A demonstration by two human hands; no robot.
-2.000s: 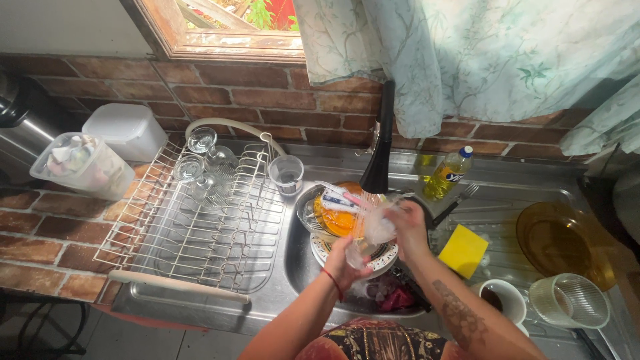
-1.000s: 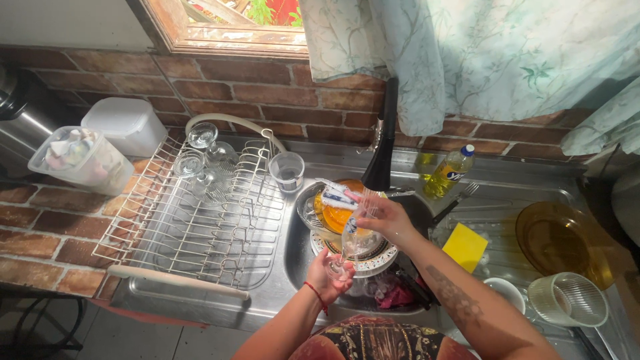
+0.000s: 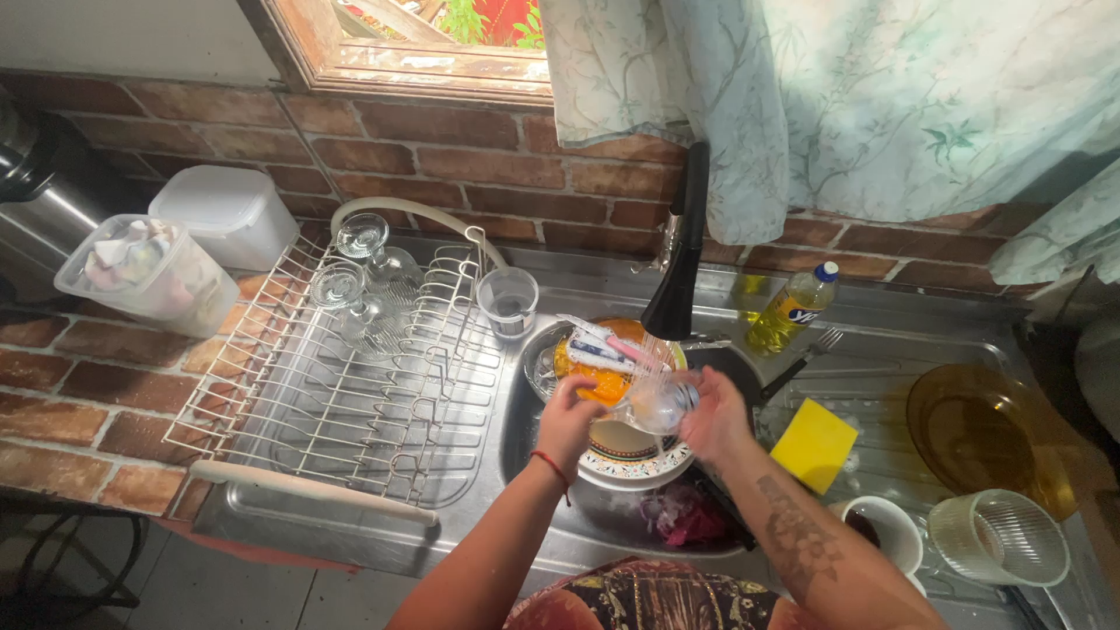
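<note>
Between my hands, under the stream from the black faucet (image 3: 681, 280), is a clear glass (image 3: 656, 404) with a stem, lying sideways. My right hand (image 3: 719, 418) grips its wider end, and my left hand (image 3: 570, 422) is at its other end, thumb and fingers around the narrow part. Below it in the sink lie a white plate with a patterned rim (image 3: 634, 472), an orange dish (image 3: 604, 382) and utensils with white and pink handles (image 3: 604, 344). A pink cloth or scrubber (image 3: 687, 516) with suds rests near the sink's front.
Stemmed glasses (image 3: 354, 293) stand upside down in the wire dish rack (image 3: 306, 394); a plastic cup (image 3: 507, 306) is beside it. Right of the sink are a dish soap bottle (image 3: 792, 311), fork (image 3: 805, 360), yellow sponge (image 3: 814, 444), amber plate (image 3: 967, 429), white mug (image 3: 884, 529) and ribbed glass cup (image 3: 997, 535).
The glass, more upright between my hands a second ago, now lies sideways. My left hand has moved up, and my right hand has shifted to the right side of the glass.
</note>
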